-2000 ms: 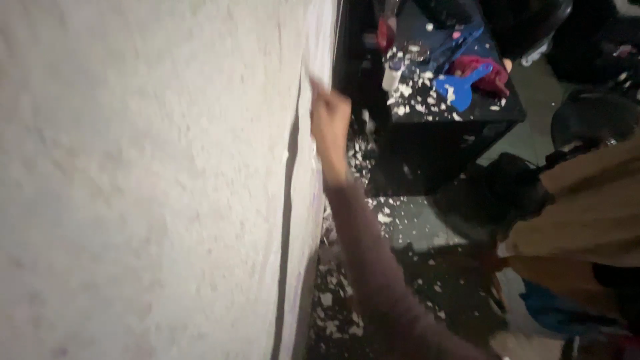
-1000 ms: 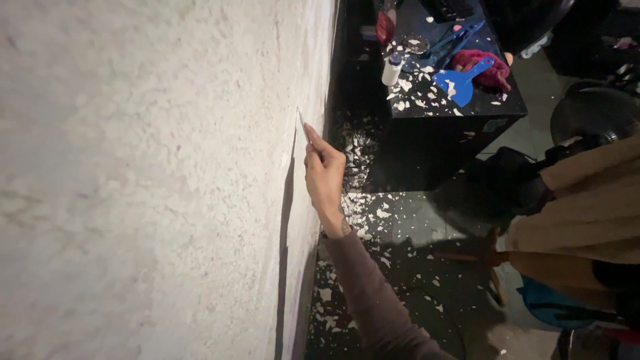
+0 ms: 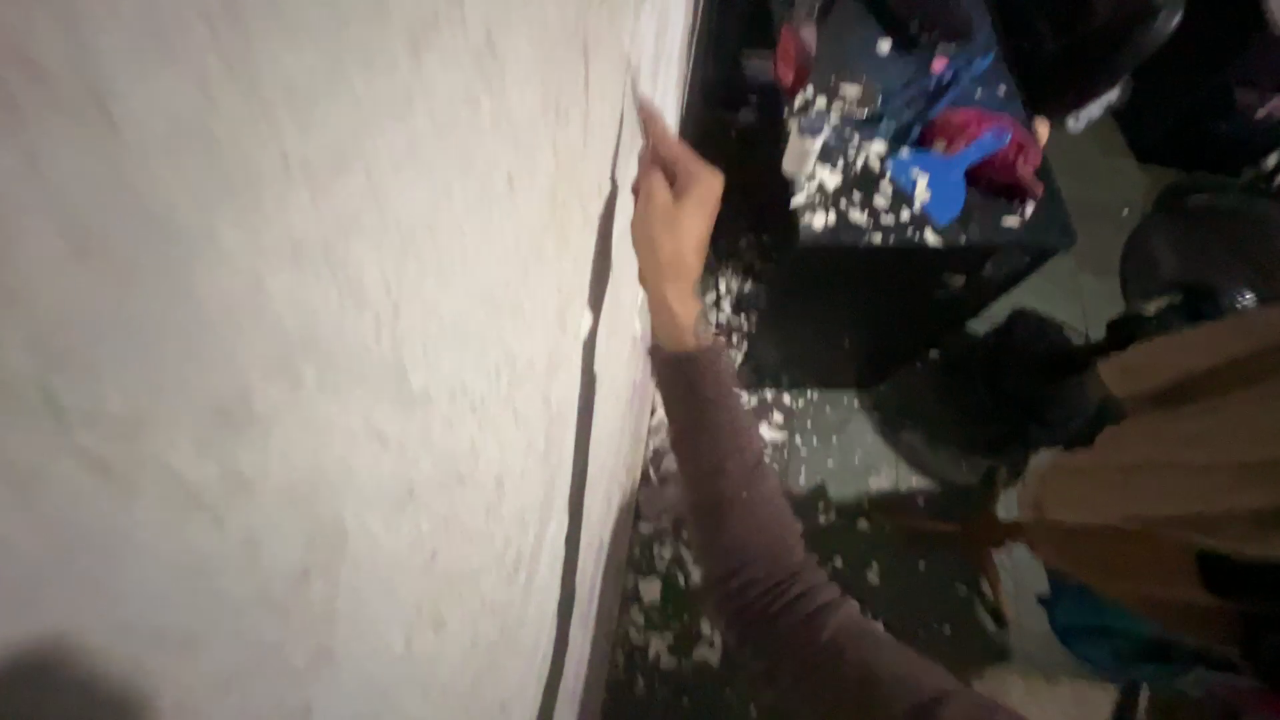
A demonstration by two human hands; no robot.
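My right hand (image 3: pixel 678 205) is at the right part of a pale, mottled wall (image 3: pixel 330 300), its forearm in a brown sleeve coming up from the lower right. Its fingers are closed around a thin pointed tool (image 3: pixel 634 85), blurred, whose tip is at the wall surface; the kind of tool cannot be told. A long dark strip (image 3: pixel 578 460), a gap or a shadow, runs down the wall from near the tip to the bottom edge. My left hand is not in view.
A black table (image 3: pixel 1040 225) at the upper right bears white flakes, a blue plastic tool (image 3: pixel 940 185) and a dark red cloth (image 3: pixel 1020 165). More flakes lie on the floor (image 3: pixel 840 440). Brown fabric (image 3: pixel 1190 430) hangs at the right.
Compared with one second ago, my right hand is higher in the view along the wall, the thin tool still in its fingers. The view has shifted slightly and blurred.
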